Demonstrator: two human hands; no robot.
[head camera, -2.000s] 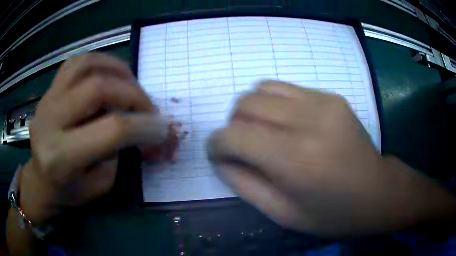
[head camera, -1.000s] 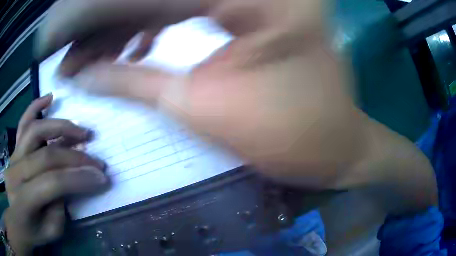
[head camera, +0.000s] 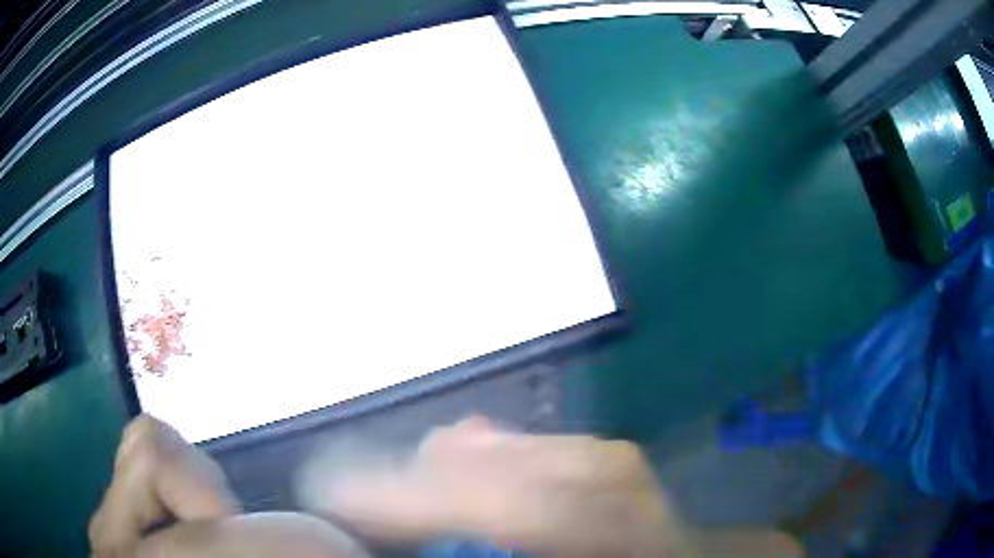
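Observation:
The white sheet in the black-rimmed tray (head camera: 365, 399) is washed out by glare. A heap of tiny orange-copper rings (head camera: 160, 332) lies at its left side. A dark grey housing (head camera: 512, 401) lies along the tray's near edge, mostly covered by my hands. My left hand (head camera: 185, 501) is curled at the tray's near left corner, by the housing's left end, cut off by the lower edge. My right hand (head camera: 512, 480) is blurred over the housing. I cannot tell if either hand grips anything.
Green work surface (head camera: 698, 251) surrounds the tray. A dark part with small fittings (head camera: 24, 332) lies at the far left. Silver rails (head camera: 131, 82) run behind the tray. A grey post (head camera: 894, 55) stands at the upper right. Crumpled blue plastic or cloth (head camera: 916, 360) is at the right.
The view has turned. My right hand has come from above the sheet down to the housing, uncovering the rings. My left hand has moved from the sheet's left side to the near left corner.

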